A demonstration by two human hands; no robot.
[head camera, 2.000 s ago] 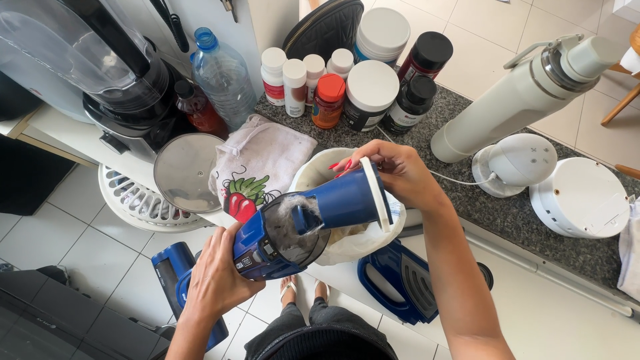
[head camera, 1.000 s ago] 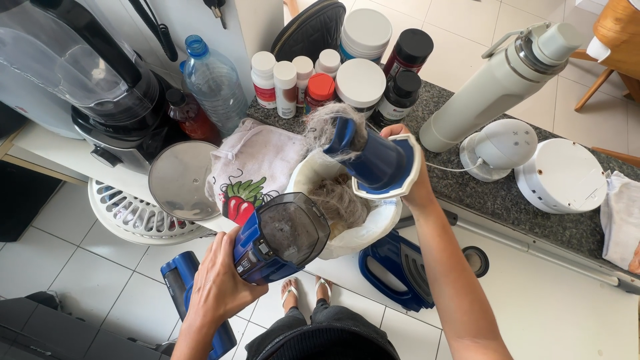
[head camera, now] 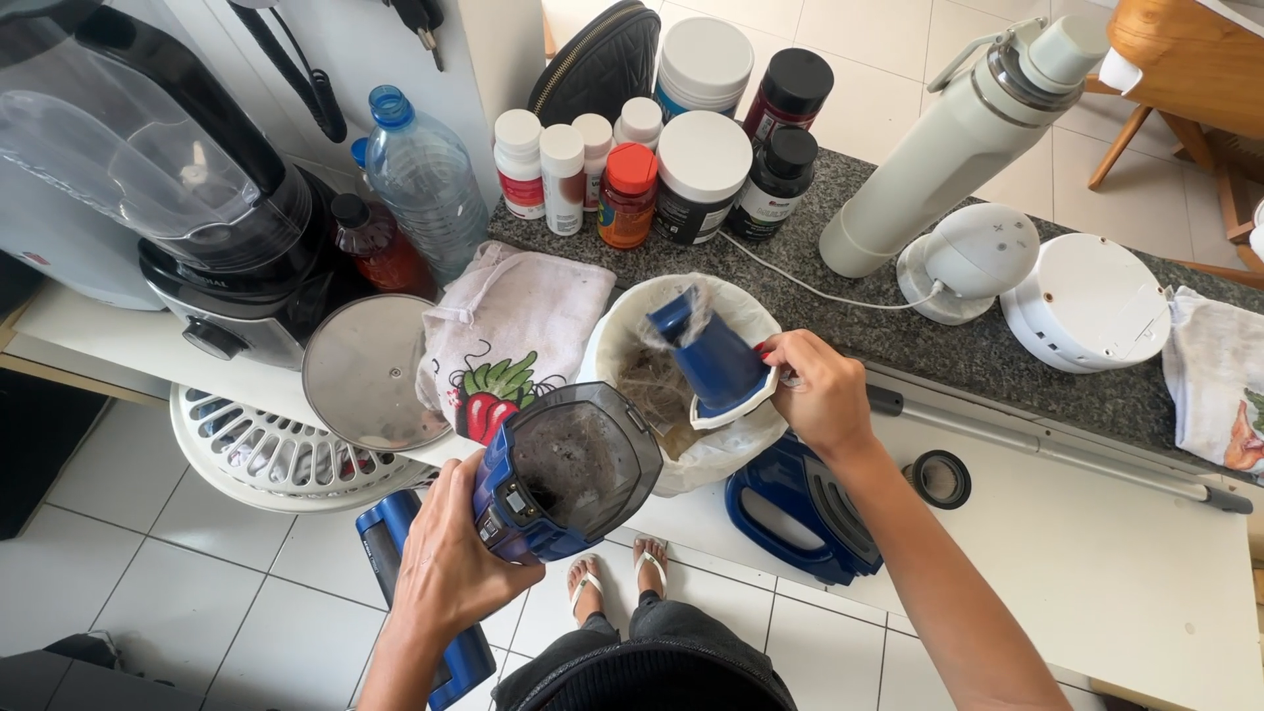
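My left hand (head camera: 459,553) grips a blue vacuum cleaner's clear dust container (head camera: 578,454), its open end facing up and showing grey dust inside. Between the fingertips of my right hand (head camera: 820,390) is the pale rim of a blue cone-shaped filter holder (head camera: 721,365), tilted over a lined white bin (head camera: 642,316). Grey fluff clings to its narrow end. A clump of hair and dust (head camera: 652,390) lies in the bin. Below the bin, a blue vacuum body with a handle (head camera: 805,513) rests on the white surface. A blue floor head (head camera: 459,657) is beneath my left forearm.
Supplement bottles (head camera: 627,197), a blue plastic bottle (head camera: 430,188), a tall flask (head camera: 938,148) and a white smart speaker (head camera: 973,257) stand behind the bin. A printed cloth (head camera: 523,306), a glass lid (head camera: 375,370) and a blender (head camera: 212,207) are at left. A grey tube (head camera: 1066,449) lies at right.
The blue filter holder was at the dust container's opening two seconds ago; my right hand has moved it away, over the bin. Most of the fluff on it a second ago is gone.
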